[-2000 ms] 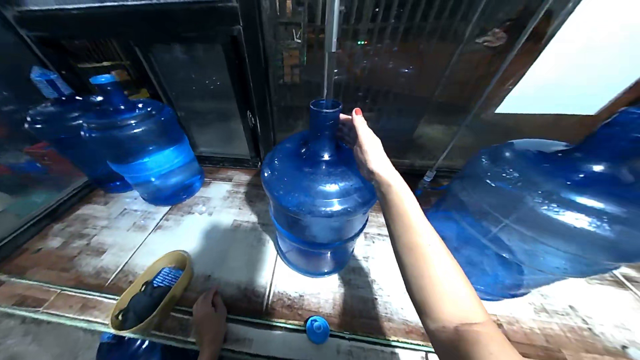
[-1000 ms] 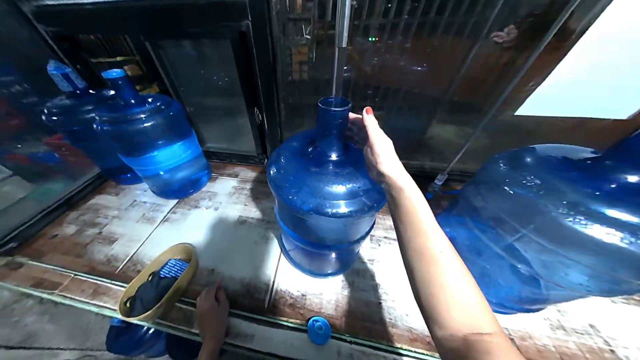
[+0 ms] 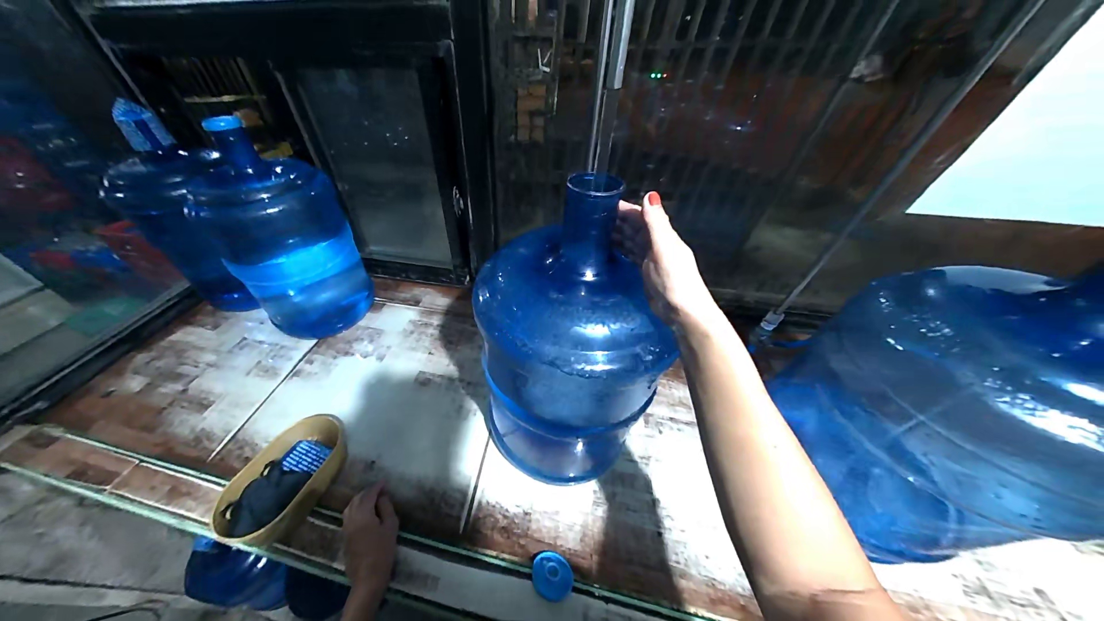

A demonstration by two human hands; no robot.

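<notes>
A large blue plastic water jug stands upright on the tiled ledge, its mouth uncapped below a thin metal tube. My right hand is against the right side of the jug's neck, its fingers partly hidden behind the neck and the thumb raised. My left hand rests with bent fingers at the ledge's front edge and holds nothing that I can see. Beside it is an oval tan basket with a dark cloth item and a blue packet with white writing. A blue cap lies on the edge in front of the jug.
Two blue jugs stand at the back left, the nearer one capped. Another big jug fills the right side. Behind are a dark-framed glass panel and a thin rod. More blue jugs sit below the ledge.
</notes>
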